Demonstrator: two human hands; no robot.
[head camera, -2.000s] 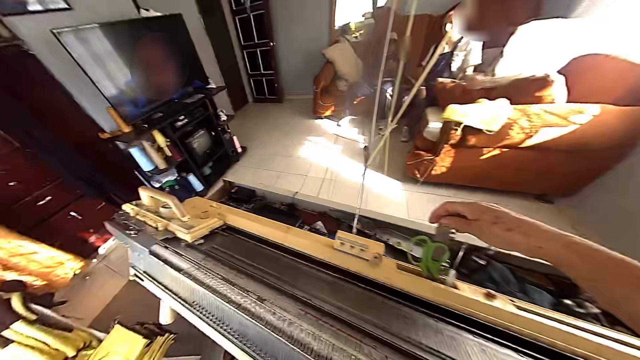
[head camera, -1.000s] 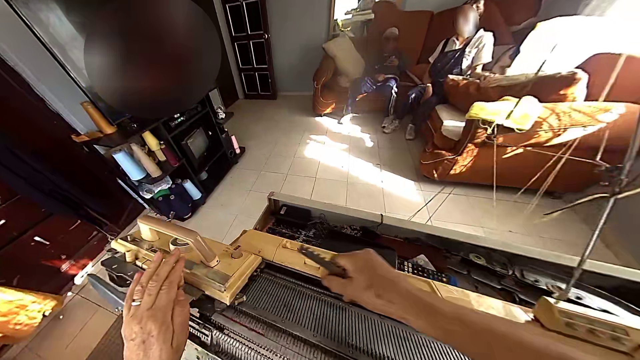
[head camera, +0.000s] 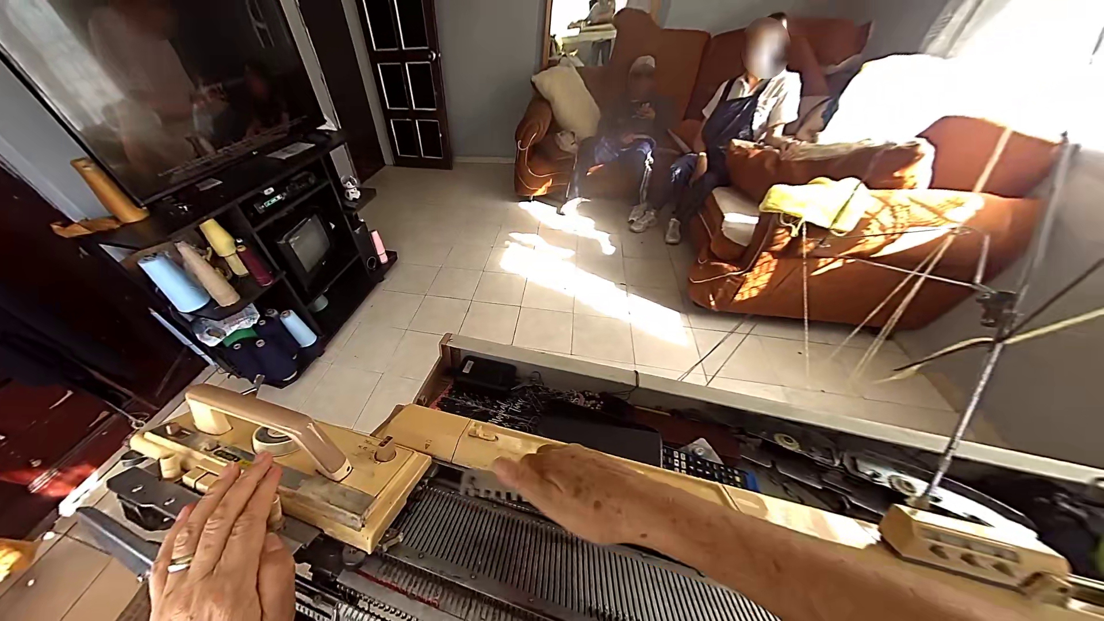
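A knitting machine's needle bed (head camera: 552, 552) runs across the lower view, with its beige carriage (head camera: 293, 466) at the left end. My left hand (head camera: 228, 552), a ring on one finger, rests against the front of the carriage, fingers extended and close together; whether it grips anything is unclear. My right hand (head camera: 573, 492) is over the back of the bed, right of the carriage, holding a toothed needle pusher (head camera: 487, 485) against the needles. Behind it lies the beige rear cover (head camera: 509, 444). The yarn tension mast (head camera: 970, 414) rises at the right from its beige base (head camera: 975, 548).
A tray (head camera: 655, 384) behind the machine holds a remote control (head camera: 707, 468) and dark items. Yarn cones (head camera: 177, 283) fill a shelf at left beside a television (head camera: 164, 86). Two people (head camera: 750, 112) sit on an orange sofa (head camera: 862, 276). Strands of yarn hang at right.
My right hand was near green yarn by the mast; it is now over the bed near the carriage. My left hand came into view at the carriage. The view has turned left.
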